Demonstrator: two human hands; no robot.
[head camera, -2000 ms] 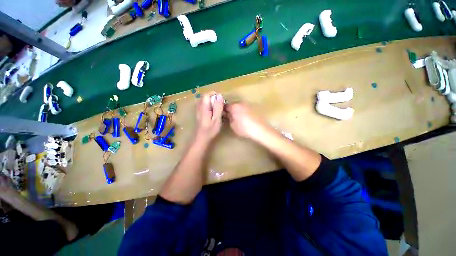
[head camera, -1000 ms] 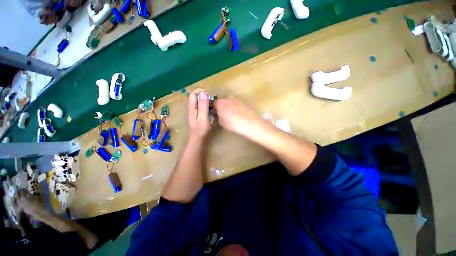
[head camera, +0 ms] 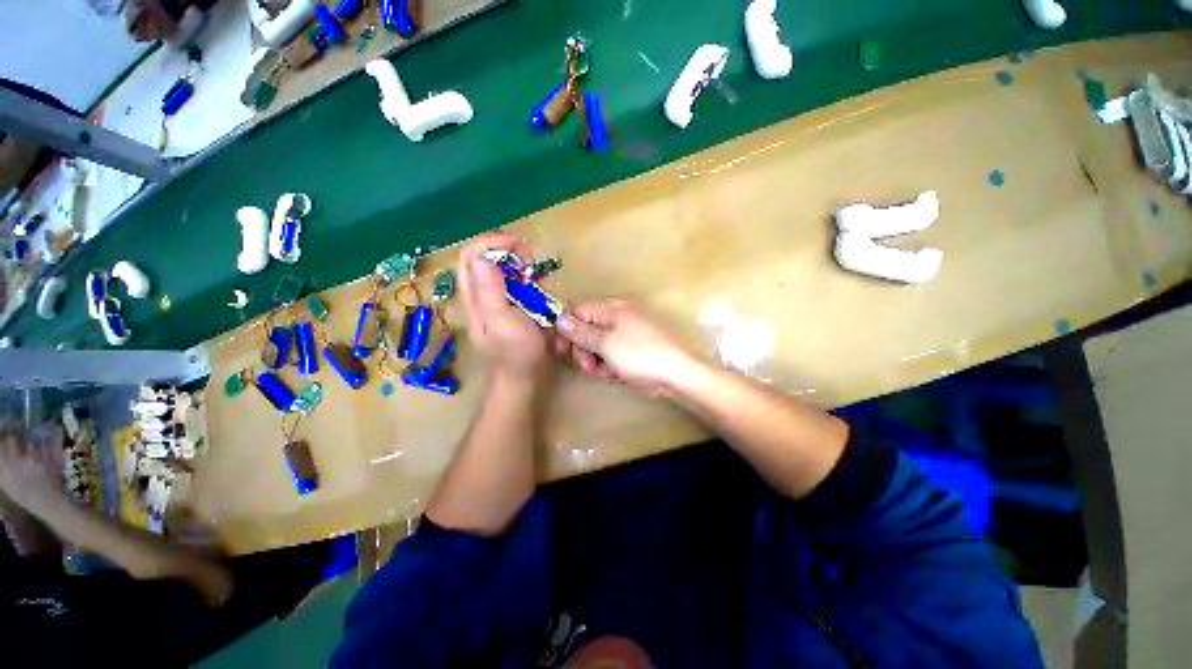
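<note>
My left hand [head camera: 501, 309] holds a white housing shell with a blue battery cell [head camera: 529, 295] showing inside it, above the middle of the bench. My right hand [head camera: 625, 345] has its fingers on the lower right end of the same shell. A small dark green piece [head camera: 545, 265] sticks out at the shell's upper right side. Battery-and-board assemblies [head camera: 306, 348], blue cells with thin wires and green boards, lie left of my hands. Two empty white shells [head camera: 890, 259] lie on the bench to the right.
Beyond the tan bench [head camera: 732, 196] runs a green conveyor belt [head camera: 353, 163] carrying white shells and a wired blue cell pair [head camera: 571, 111]. White shells [head camera: 1162, 141] are piled at far right. A cardboard box [head camera: 1148, 457] stands at right. Another person's arm [head camera: 92, 523] shows at lower left.
The held shell has turned so its blue cell now shows between my hands. My right hand has moved slightly down and right. The view has shifted; belt items appear farther left than in the oldest frame.
</note>
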